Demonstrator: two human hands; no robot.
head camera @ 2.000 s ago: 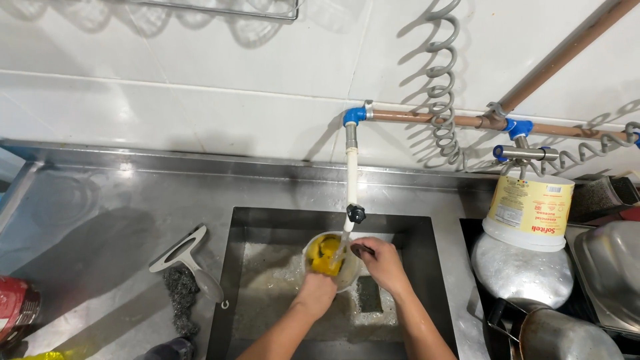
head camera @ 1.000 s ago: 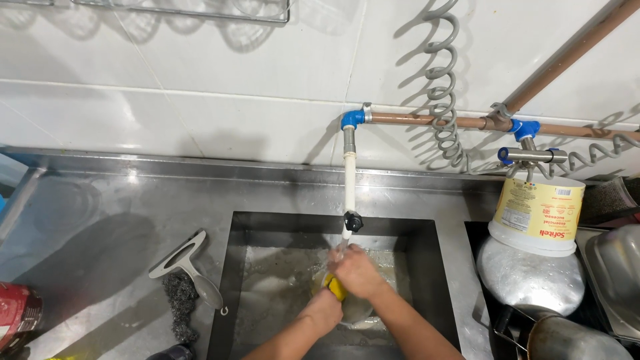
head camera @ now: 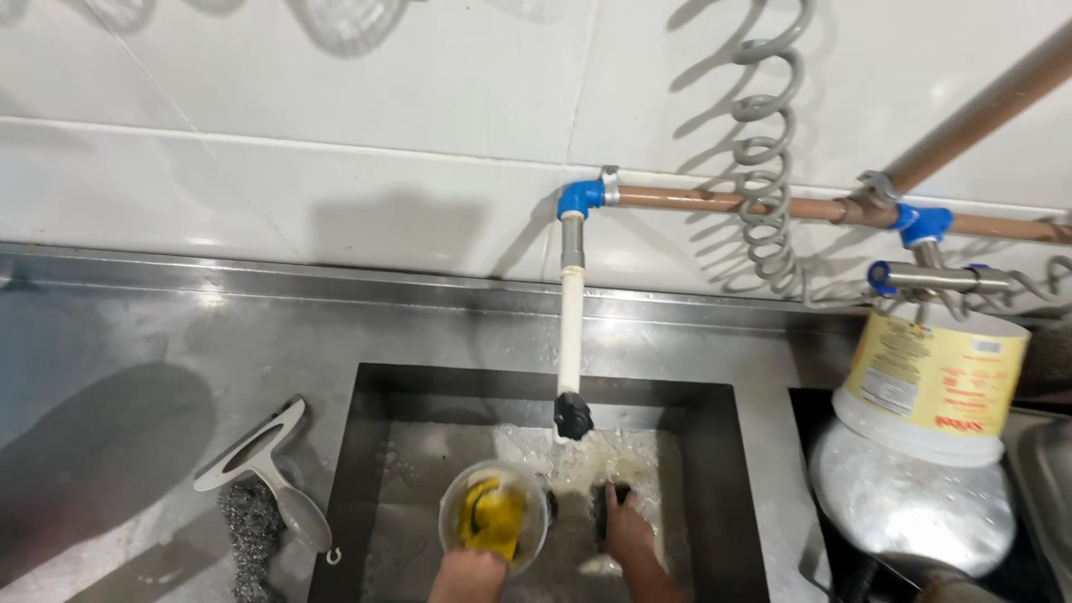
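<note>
Over the left part of the metal sink (head camera: 745, 502), my left hand (head camera: 471, 576) grips a round, clear plastic container (head camera: 448, 512) at its near side; a yellow object (head camera: 496, 515) lies inside it. My right hand (head camera: 630, 528) reaches into the sink on the right, its fingers at a dark, flat pad (head camera: 600, 507); whether they grip it I cannot tell. Between and beyond the hands, a white pipe spout (head camera: 571, 335) with a black end piece (head camera: 574, 416) points down at the sink. Cloudy, foamy water (head camera: 410, 486) covers the sink's bottom.
A white-and-grey squeegee (head camera: 260, 456) and a steel wool scourer (head camera: 249, 532) lie on the steel counter left of the sink. To the right, a yellow-and-white tub (head camera: 936, 381) rests upside down on a round metal pot (head camera: 913, 494). A coiled grey hose (head camera: 764, 151) hangs by the wall pipe.
My hands were together under the spout and are now apart, the left one with the container on the left, the right one lower at the dark pad. The view has shifted somewhat.
</note>
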